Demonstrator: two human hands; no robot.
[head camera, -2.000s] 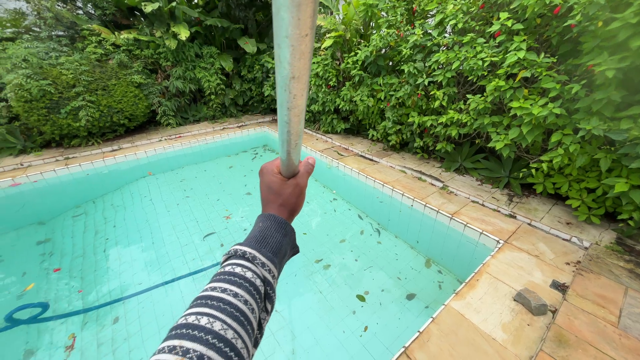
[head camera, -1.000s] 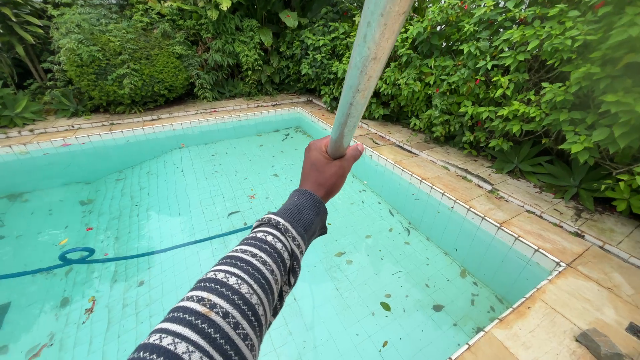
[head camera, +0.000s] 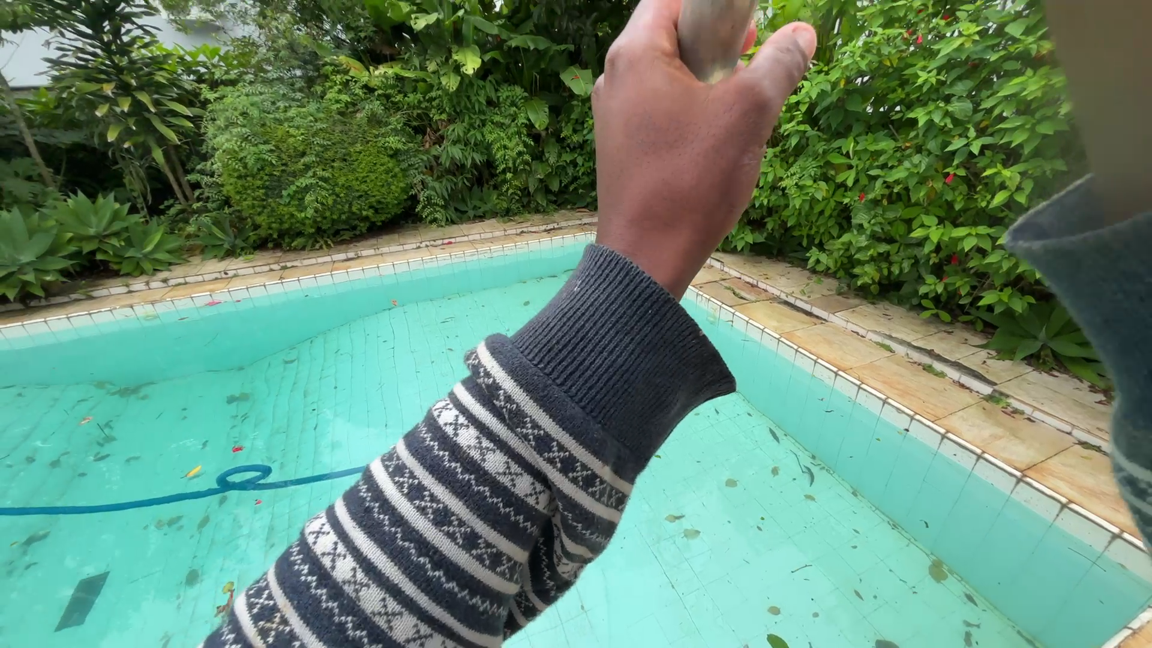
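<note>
A pale metal pole (head camera: 715, 36) rises out of the top of the view. My left hand (head camera: 688, 148) is wrapped around its lower end, thumb on the right side, with the far fingers mostly hidden. A striped knit sleeve covers that arm, which reaches up across the pool (head camera: 432, 351). At the right edge, a blurred forearm and the dark cuff of my other sleeve (head camera: 1080, 243) come close to the camera, while my right hand itself lies beyond the top of the frame.
A blue hose (head camera: 135, 502) with a small loop lies in the pool at the left, among scattered leaves. Tiled coping and stone paving (head camera: 909, 378) border the water. Dense shrubs (head camera: 909, 153) stand behind the paving.
My left hand has risen with the pole toward the top of the view and looks nearer. The other sleeve has come into sight at the right edge.
</note>
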